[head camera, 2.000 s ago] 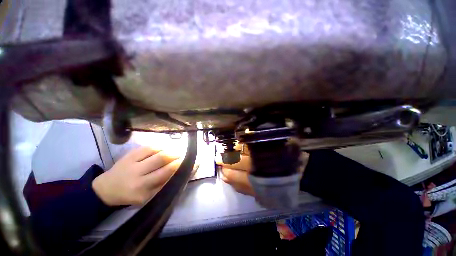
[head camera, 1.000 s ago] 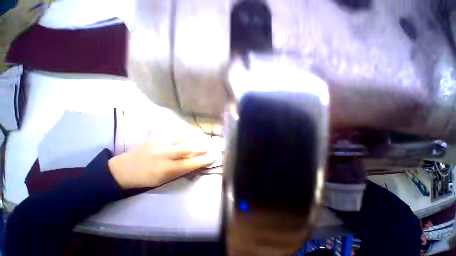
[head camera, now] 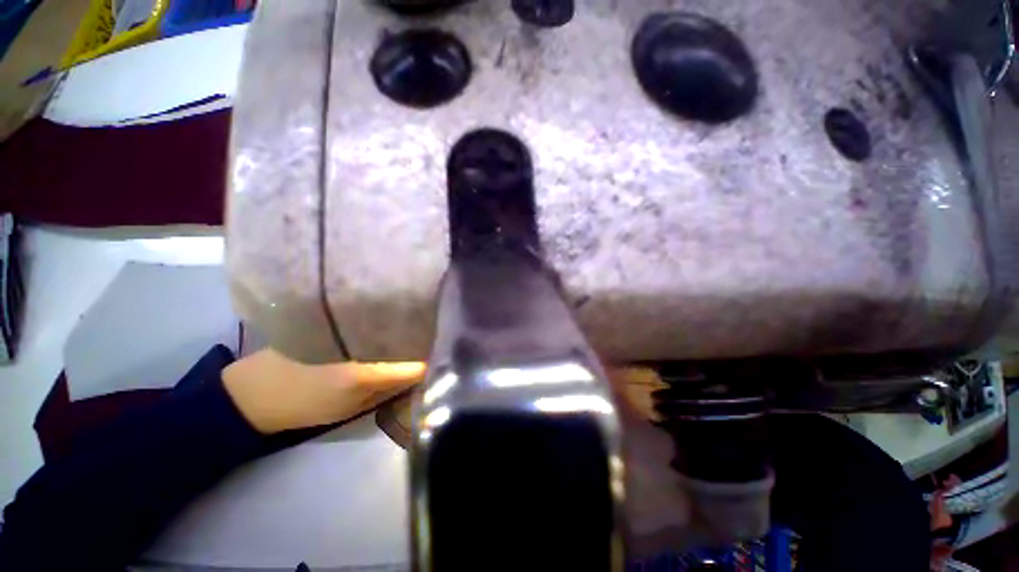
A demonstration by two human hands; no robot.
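Observation:
The off-white sewing machine head (head camera: pixel 670 212) fills the upper middle and right of the view. A shiny metal loop (head camera: pixel 514 391) on its front looms close and hides the needle area. My left hand (head camera: pixel 307 391) lies left of the loop, its fingertips hidden behind the loop and machine; what it touches cannot be seen. My right hand is almost wholly hidden; a small bit of skin (head camera: pixel 643 385) shows between the loop and the dark parts under the head. A pale panel (head camera: pixel 145 330) lies at my left sleeve, with maroon fabric (head camera: pixel 95 419) below it.
A large maroon panel (head camera: pixel 123 173) lies at the upper left of the white table (head camera: pixel 67 268). Yellow (head camera: pixel 106 34) and blue (head camera: pixel 207 11) bins stand at the far edge. A small parts tray (head camera: pixel 972 397) is at the right. A blue basket (head camera: pixel 726 553) shows below the table.
The view has shifted, so more of the machine head's front and its dark holes show. The metal loop now sits lower and more to the left, and the left fingertips have become hidden.

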